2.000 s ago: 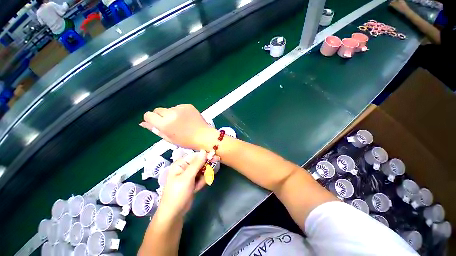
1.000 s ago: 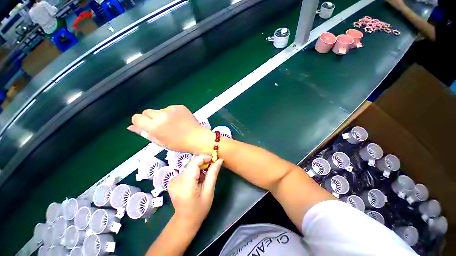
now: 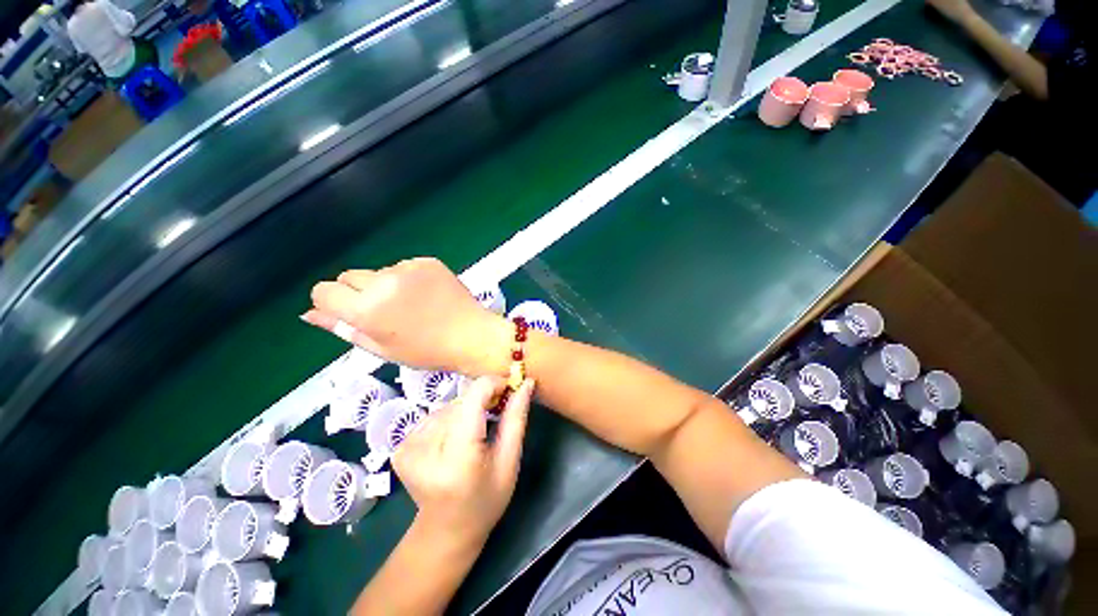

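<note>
A bracelet of red and yellow beads [image 3: 519,341] is around my right wrist. My left hand [image 3: 452,463] pinches the bracelet on its near side between thumb and fingers, which hide part of it. My right hand [image 3: 391,315] is stretched out to the left over the pale strip, empty, with loosely bent fingers and something white on one finger. White grille housings [image 3: 338,492] stand in a group on the green bench below and left of my hands. A few are partly hidden behind my hands and forearm, one of them [image 3: 532,320] beside the wrist.
A large carton [image 3: 1023,259] at the right holds rows of white housings over black plastic. Pink housings [image 3: 826,106] and pink rings [image 3: 903,60] lie at the far bench end, near another person's arm [image 3: 993,48]. Part-built units [image 3: 695,76] stand on the belt by a grey post [image 3: 737,54].
The yellow pendant that hung below my left fingers two seconds ago no longer hangs there. My left fingers have shifted on the bracelet. The units on the belt have moved away to the upper right.
</note>
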